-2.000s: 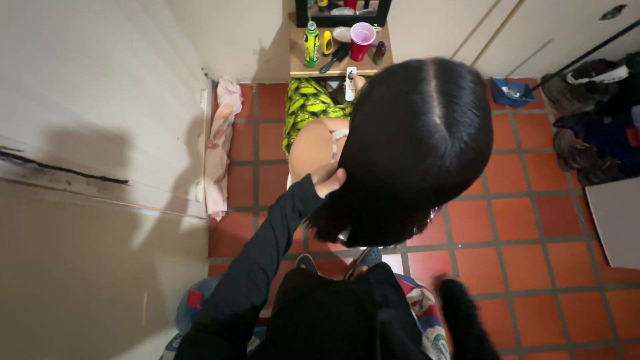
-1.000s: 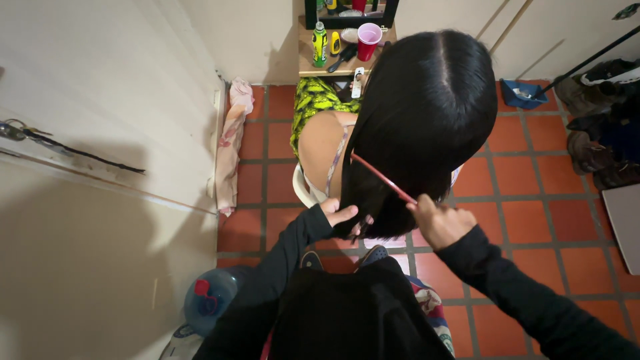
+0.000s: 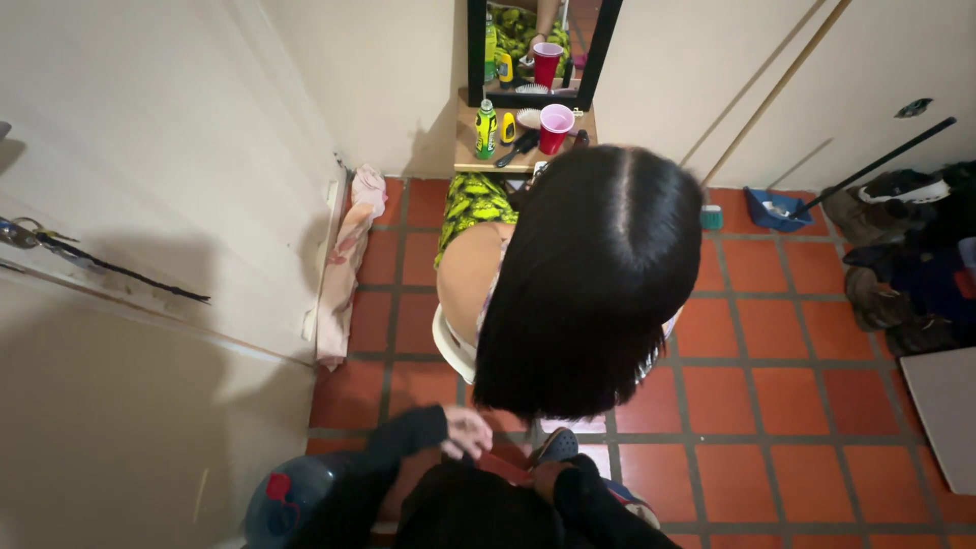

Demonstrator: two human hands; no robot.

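A seated person's long, straight black hair [image 3: 587, 305] hangs down the back, parted along the crown. Below its ends, close to my body, my right hand [image 3: 547, 480] is closed on one end of a reddish comb [image 3: 505, 468], partly hidden by the hand. My left hand [image 3: 467, 433] is blurred, fingers bent, beside the comb's other end; whether it touches the comb is unclear. Neither hand touches the hair.
Ahead, a small wooden table [image 3: 465, 164] holds a bottle [image 3: 486, 130], a red cup [image 3: 556, 130], and brushes [image 3: 517, 149] before a framed mirror [image 3: 476, 53]. A water jug [image 3: 286, 496] stands lower left; shoes [image 3: 877, 297] and a blue dustpan [image 3: 778, 210] lie right.
Both hands have drawn back from the hair toward my body. One second ago the comb in my right hand lay against the hair and my left hand was at its lower left edge.
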